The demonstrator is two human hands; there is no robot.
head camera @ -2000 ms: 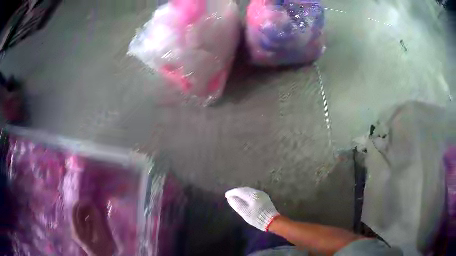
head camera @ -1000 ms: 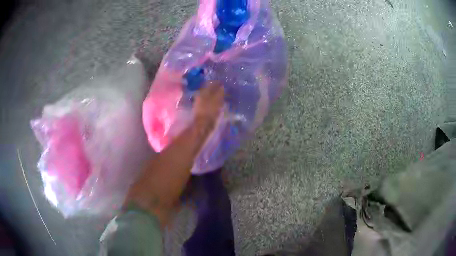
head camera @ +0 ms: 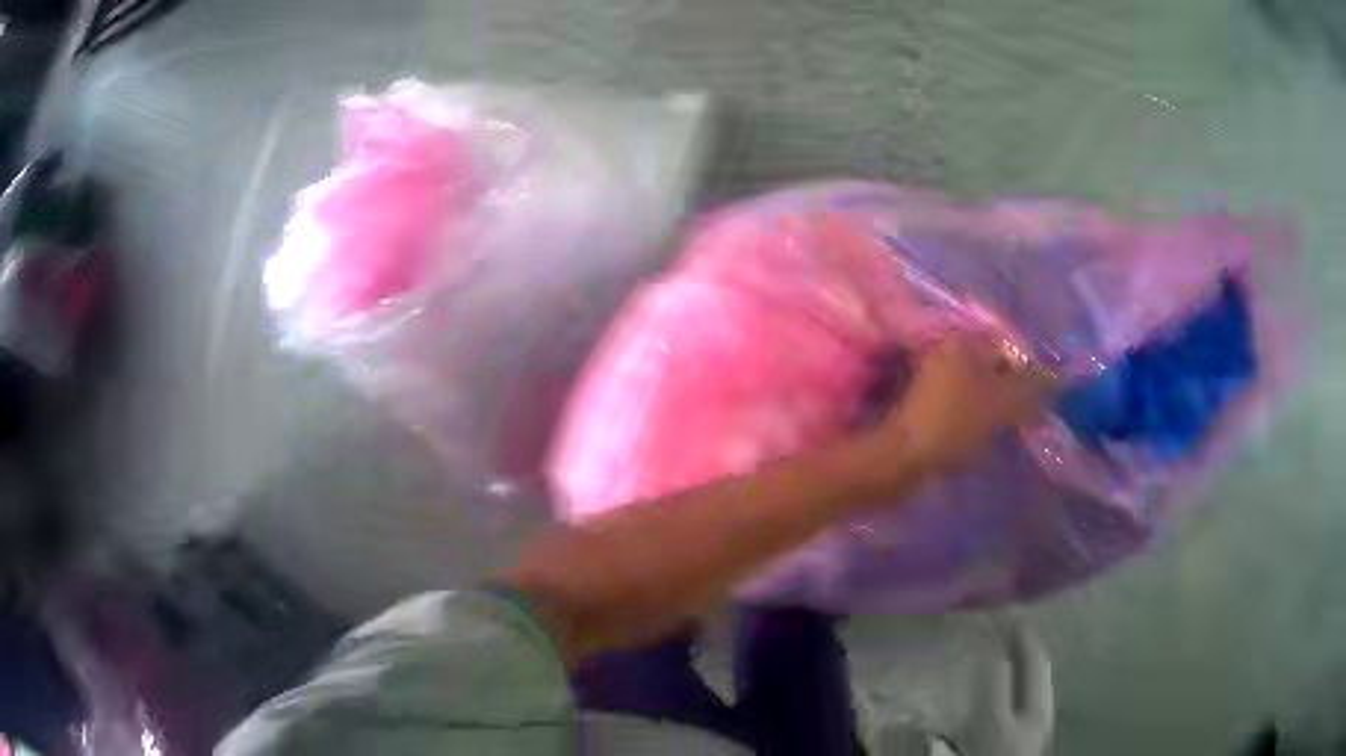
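Note:
A large translucent purplish-pink sack (head camera: pixel 753 340) of loose pink film lies across the centre and right, with bright blue film (head camera: pixel 1196 377) showing at its right end. My left hand (head camera: pixel 967 399) is bare and reaches across the sack from the lower left. It is blurred, with its fingers closed on gathered film near the sack's middle. My right hand is not in view.
A whitish see-through waste bag (head camera: pixel 517 222) with pink scraps (head camera: pixel 391 222) lies on the grey-green floor (head camera: pixel 827 89), left of and behind the sack. Blurred dark and pinkish things are at the left edge. My dark-clad legs show below.
The view has shifted. The gloved right hand seen at first has left the picture. My left hand has moved from the pink bundles to the sack, which now lies sideways, its blue film to the right.

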